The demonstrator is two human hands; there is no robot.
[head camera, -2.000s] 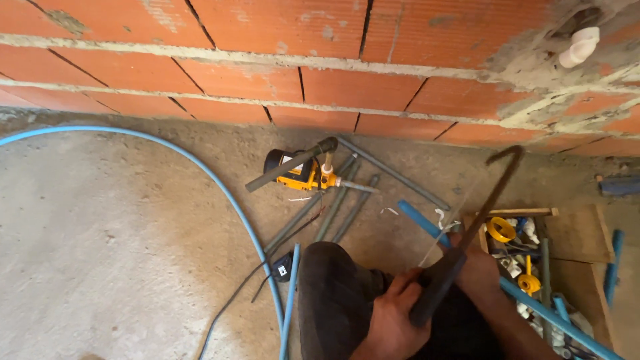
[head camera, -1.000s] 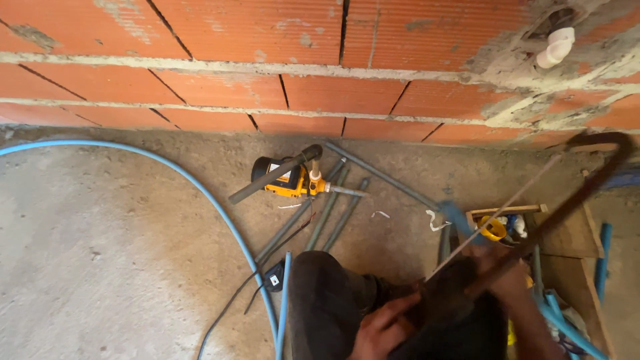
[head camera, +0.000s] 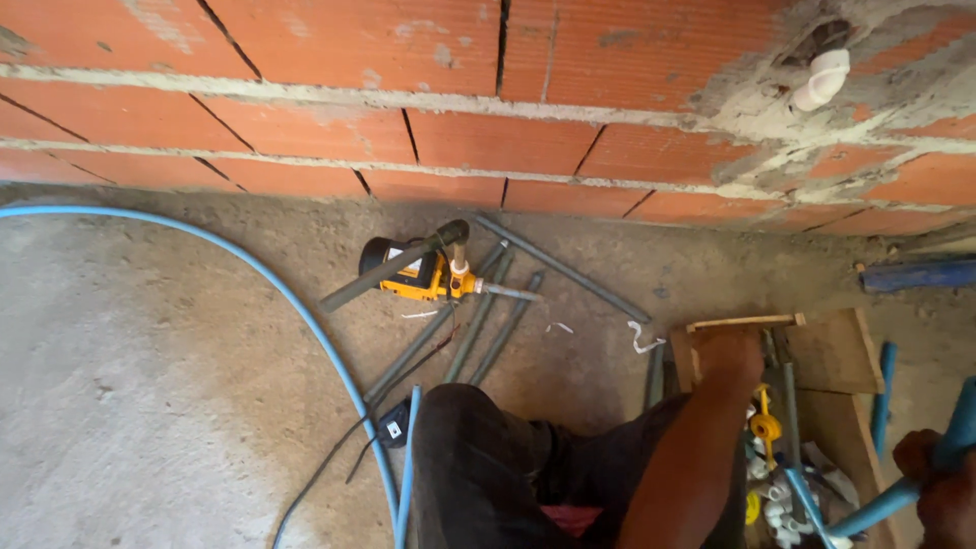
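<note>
My left hand (head camera: 728, 352) reaches down into the top left part of the wooden box (head camera: 831, 347); its fingers are hidden, and whether it holds anything cannot be told. At the right edge, my right hand (head camera: 942, 476) is closed around a light-blue plastic pipe (head camera: 877, 509), which slants across the box's lower part. Inside the box lie white pipe fittings (head camera: 781, 507), a yellow roll of tape (head camera: 765, 427) and a grey pipe (head camera: 791, 412). The hacksaw is not visible.
A yellow and black electric water pump (head camera: 412, 271) with pipes attached lies near the brick wall (head camera: 457, 145). Several grey pipes (head camera: 568, 267) and a black cable (head camera: 328, 457) lie around it. A blue hose (head camera: 282, 282) curves over the floor at left. A white elbow (head camera: 823, 80) projects from the wall.
The hacksaw, earlier in my left hand, is out of sight. My left hand has moved to the box, and my right hand has moved to the right with the blue pipe.
</note>
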